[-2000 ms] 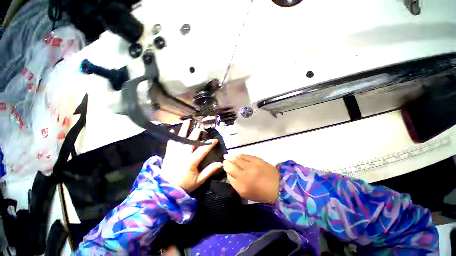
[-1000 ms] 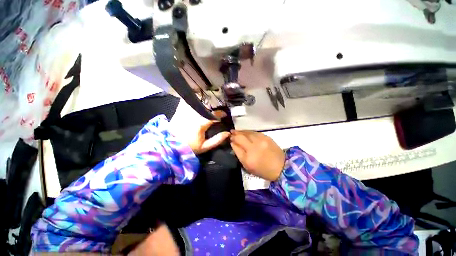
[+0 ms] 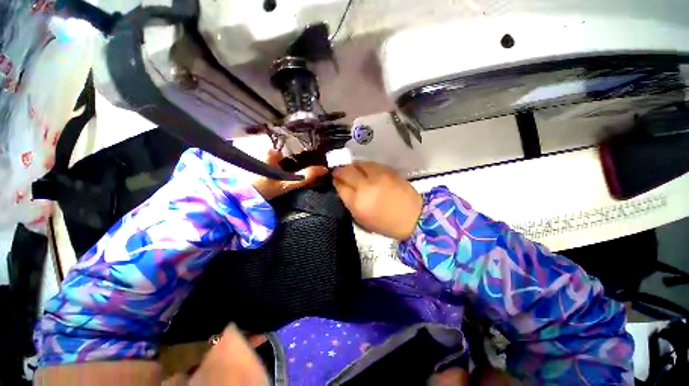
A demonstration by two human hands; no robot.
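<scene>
A black ribbed-mesh back panel runs from the presser foot and needle area down over the purple starred apron. A black webbing strap lies across its top end. My left hand grips the strap close under the needle, partly hidden by its sleeve and the curved guard. My right hand pinches the strap's right edge. A small white label shows just above my right fingertips. The exact needle contact is hidden.
The curved dark guard crosses above my left hand. Thread snips and a bobbin lie right of the needle. A dark phone is at the right. Dark strap pieces and a plastic bag are at the left.
The view has shifted and moved closer to the needle. Both hands and the black work are nearer the presser foot than one second ago. The white label now shows beside the right fingertips.
</scene>
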